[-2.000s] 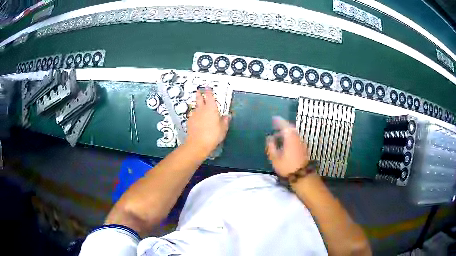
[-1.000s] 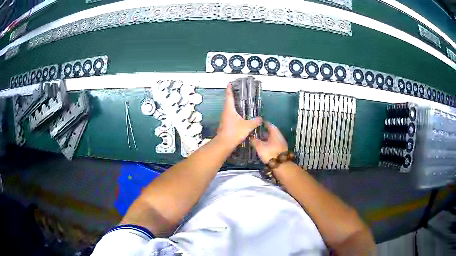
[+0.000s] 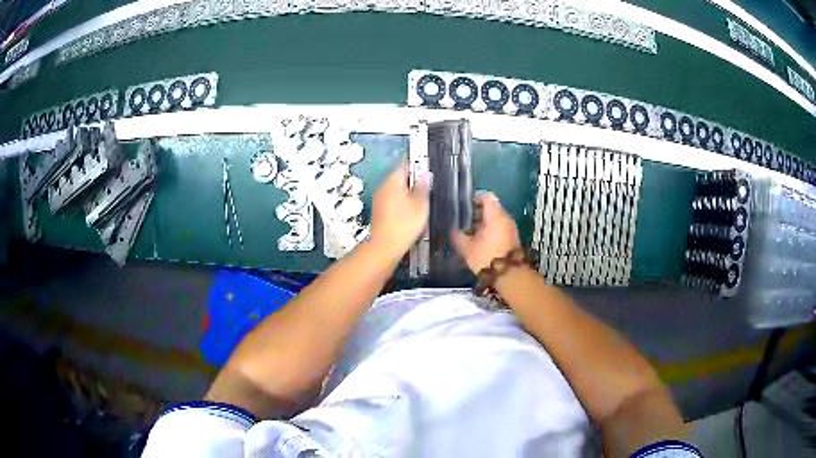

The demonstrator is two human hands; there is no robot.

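A bundle of metal fixture plates [image 3: 451, 170] stands on edge on the green bench in front of me, blurred. My left hand [image 3: 403, 207] grips its left side, where a pale plate edge [image 3: 419, 148] stands slightly apart from the darker plates. My right hand [image 3: 488, 234] is at the right side of the bundle, fingers curled against it; its fingertips are partly hidden. Fanned empty fixtures [image 3: 335, 192] lie left of my left hand.
Fixtures set on edge [image 3: 589, 215] are right of my hands. Beyond are black round parts [image 3: 716, 228] and a clear tray [image 3: 781, 250]. Tweezers [image 3: 230, 201] and piled fixtures [image 3: 116, 183] lie left. Loaded fixtures [image 3: 479, 91] line the white rail. A blue stool [image 3: 242, 313] is below.
My left hand moved from the fanned fixtures to the bundle, and my right hand came in to it. Since the last earlier frame, a pale plate edge has separated at the bundle's left.
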